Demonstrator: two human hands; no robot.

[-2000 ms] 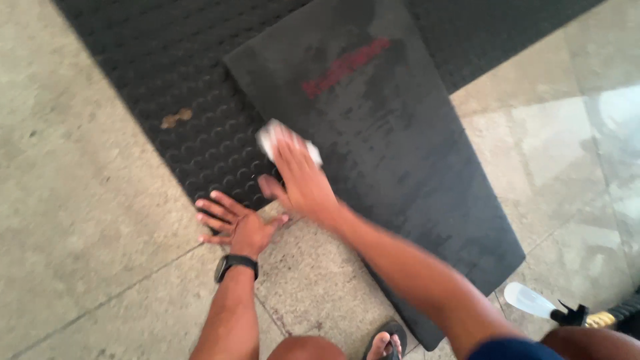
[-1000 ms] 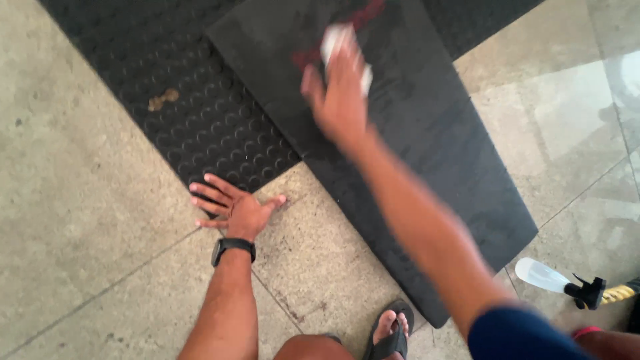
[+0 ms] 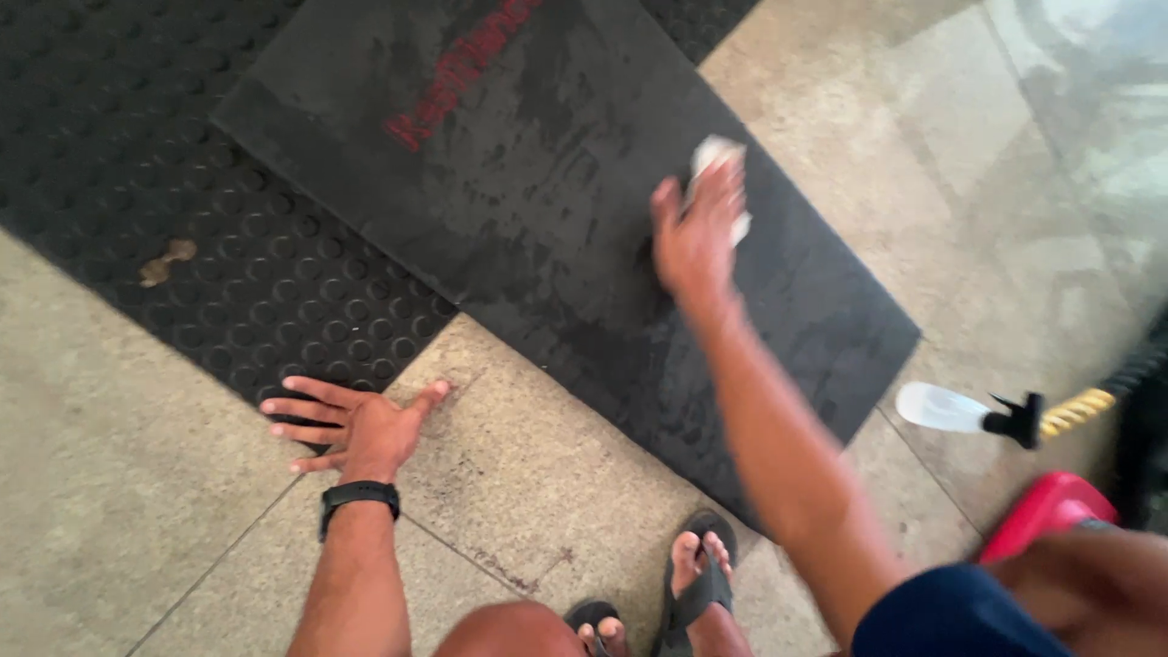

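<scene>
My right hand (image 3: 703, 233) presses a white cloth or wipe (image 3: 721, 160) onto the smooth black mat (image 3: 566, 246), near the long edge away from my left hand. Damp-looking patches and red lettering mark the mat's surface. My left hand (image 3: 370, 424), with a black watch on its wrist, holds nothing; its fingers are spread on the corner of a studded black rubber mat (image 3: 319, 310) and the thumb points over the stone floor. The smooth mat lies partly over the studded one.
A brown piece or stain (image 3: 167, 263) is on the studded mat. At the right are a clear spray bottle (image 3: 940, 407) lying on the tiled floor, a yellow and black rope (image 3: 1077, 411) and a red object (image 3: 1049, 511). My sandalled feet (image 3: 698, 575) are beside the smooth mat.
My right hand has moved with the white cloth from the red lettering toward the mat's right long edge. My left hand stays spread at the studded mat's corner.
</scene>
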